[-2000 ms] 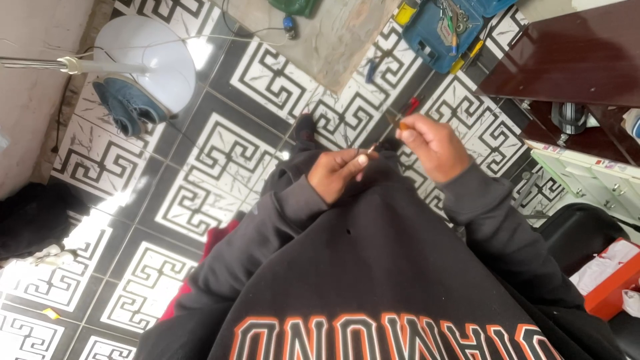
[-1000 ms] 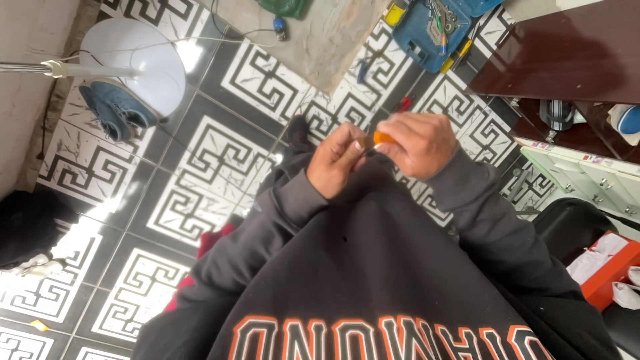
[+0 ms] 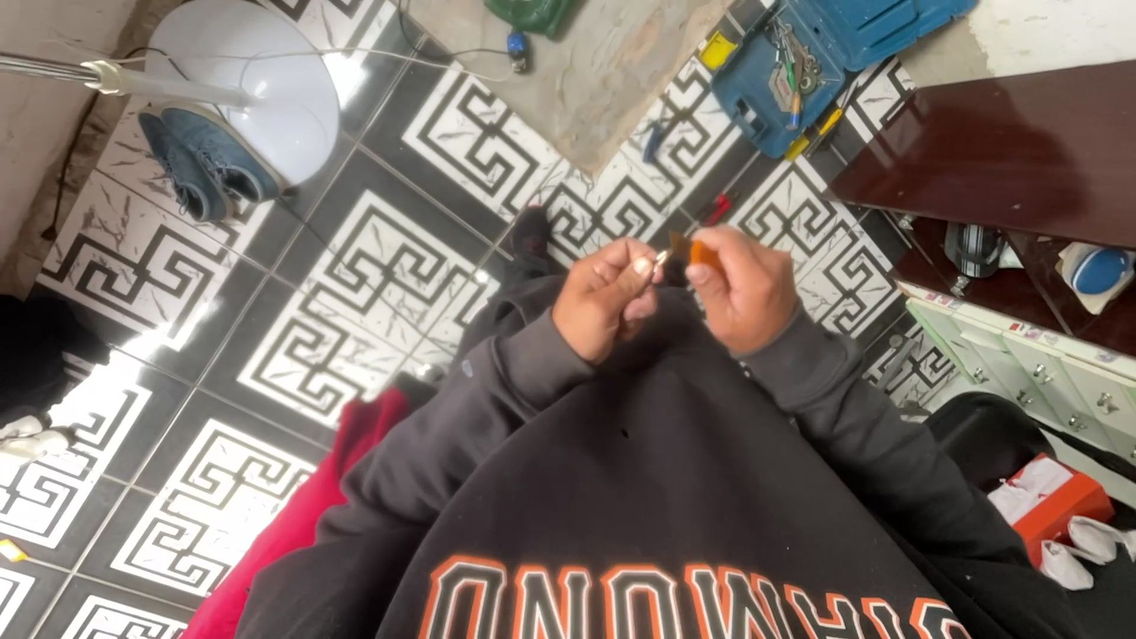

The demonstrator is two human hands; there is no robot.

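Note:
Over my lap, my left hand pinches a small shiny metal piece between thumb and fingers. Just to its right, my right hand is closed around an orange-handled tool, whose type I cannot tell; a dark part of it reaches toward the metal piece. Whether the two touch is unclear. Both hands are close together, and the palms and most of the handle are hidden.
A blue tool case lies open on the tiled floor beside a stone slab. Red-handled pliers or a similar tool lie nearer. Blue shoes rest by a white round base at left; a dark red cabinet stands at right.
One second ago the hands were together, with the orange handle between them; now they are slightly apart. Two seconds ago my right hand was also apart from the left.

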